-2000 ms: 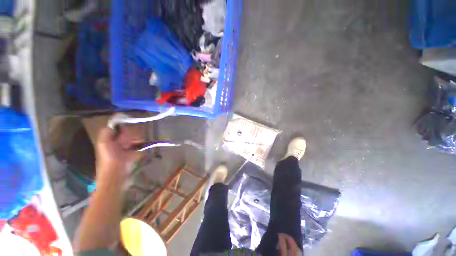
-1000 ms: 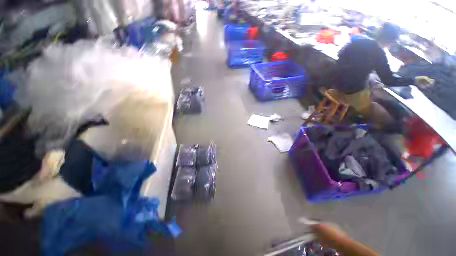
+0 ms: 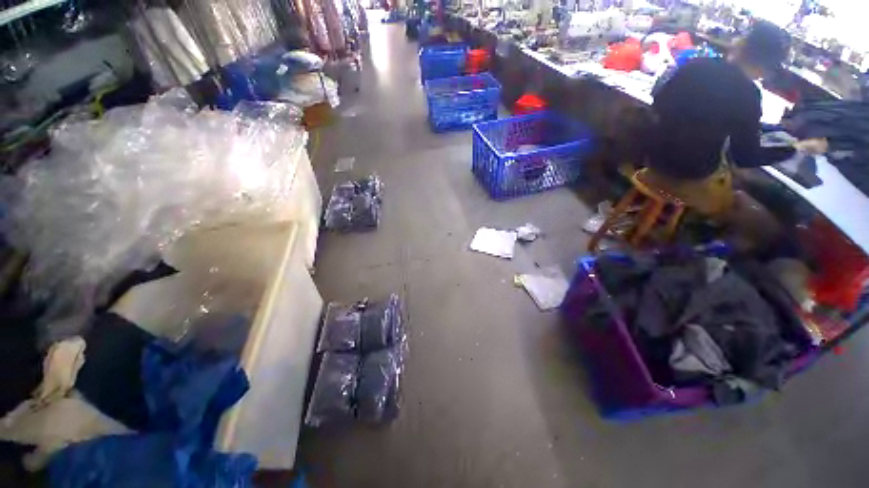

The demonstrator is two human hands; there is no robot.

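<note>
Neither of my hands is in the picture. Nearest on the floor, left of the middle, lie tied bundles of dark garments in shiny clear plastic [image 3: 335, 386], set close together beside a white bin. A smaller group of bagged bundles [image 3: 353, 204] lies farther up the aisle. A crate lined with purple cloth [image 3: 621, 367] stands at the right, heaped with dark garments [image 3: 710, 315].
A white bin [image 3: 276, 353] with clear plastic [image 3: 143, 181] and blue sacks [image 3: 191, 391] is at left. Blue crates [image 3: 534, 157] line the aisle. White sheets [image 3: 494, 242] lie on the floor. A person [image 3: 700, 119] sits on a wooden stool [image 3: 643, 212] at a table.
The view has swung up from the floor at my feet to the aisle. My hand and the pale strip, seen at the bottom edge a second ago, are out of the picture.
</note>
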